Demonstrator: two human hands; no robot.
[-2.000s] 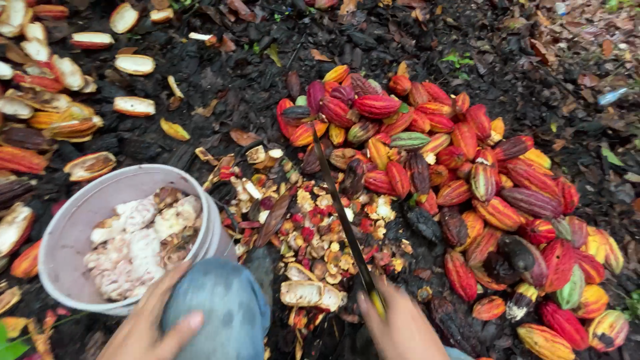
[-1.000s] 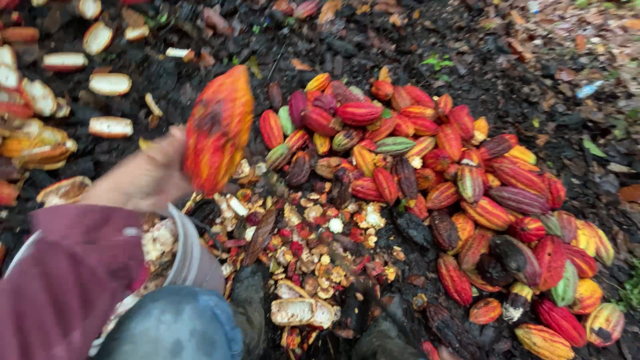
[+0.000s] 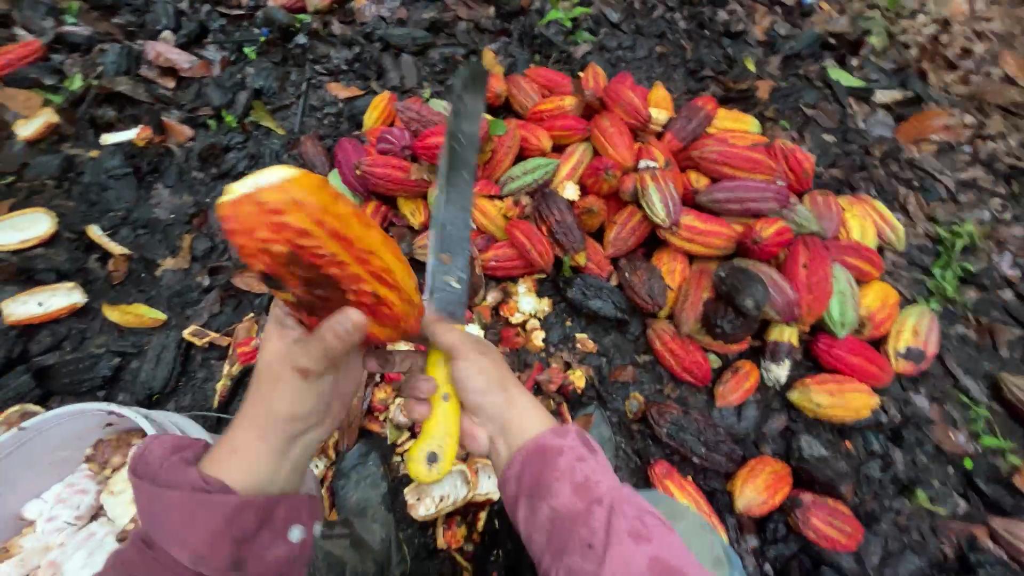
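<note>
My left hand (image 3: 320,352) grips a large orange-red cacao pod (image 3: 320,252) from below. The pod's upper left end is cut, showing pale flesh, and a dark patch marks its side. In my right hand (image 3: 472,384) is the yellow handle (image 3: 436,432) of a machete, its blade (image 3: 454,200) upright just right of the pod. Beyond the blade lies a heap of red, yellow, green and purple cacao pods (image 3: 624,184). At the lower left, a whitish plastic bucket (image 3: 88,412) holds pale, wet cacao pulp and beans (image 3: 76,504).
Halved empty husks (image 3: 44,304) lie on the dark, littered ground at left. Cut husk pieces (image 3: 524,308) are scattered between my hands and the heap, and an opened husk (image 3: 448,488) lies beneath the machete handle. Several loose pods (image 3: 760,486) sit at lower right.
The pod, whole-looking in my raised left hand a second ago, now shows a cut end. My right hand and the machete, out of view then, are beside it. The view has moved closer.
</note>
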